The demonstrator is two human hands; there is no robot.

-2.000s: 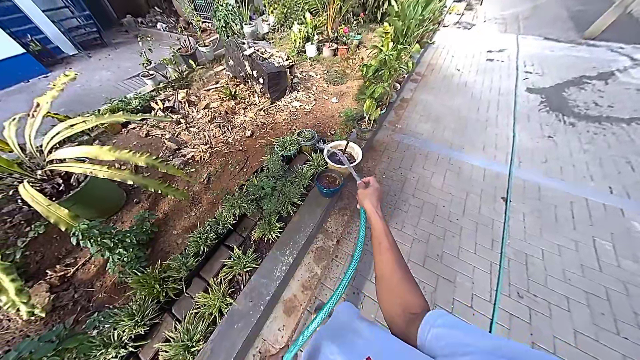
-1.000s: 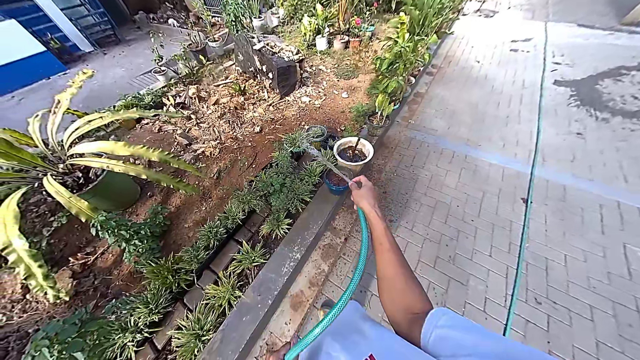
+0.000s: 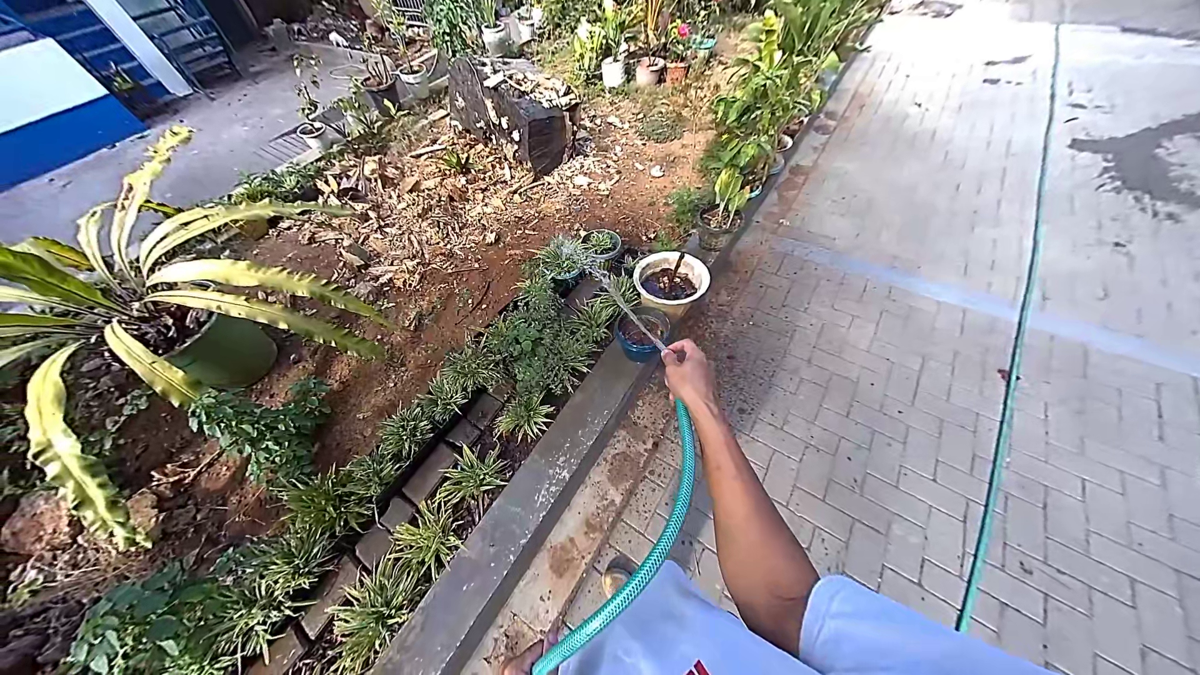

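Note:
My right hand (image 3: 691, 373) grips the end of a green garden hose (image 3: 682, 487), and a stream of water (image 3: 623, 302) shoots from it up and left toward spiky potted plants (image 3: 563, 258). Just beyond the hand stand a blue pot (image 3: 641, 337) and a white pot (image 3: 672, 278) with dark contents and a short stem. At the bottom edge my left hand (image 3: 531, 655), mostly out of view, is closed around a lower part of the same hose.
A concrete curb (image 3: 525, 525) divides the planted bed from the brick paving (image 3: 872, 422), where more hose (image 3: 1011, 375) lies. A large fern (image 3: 225, 281) in a green pot stands left. Beyond are a cut stump (image 3: 539, 122) and potted plants along the curb.
The water stream, which pointed at the white pot two seconds ago, now lands left of it among the spiky plants. My left hand has come into view at the bottom edge.

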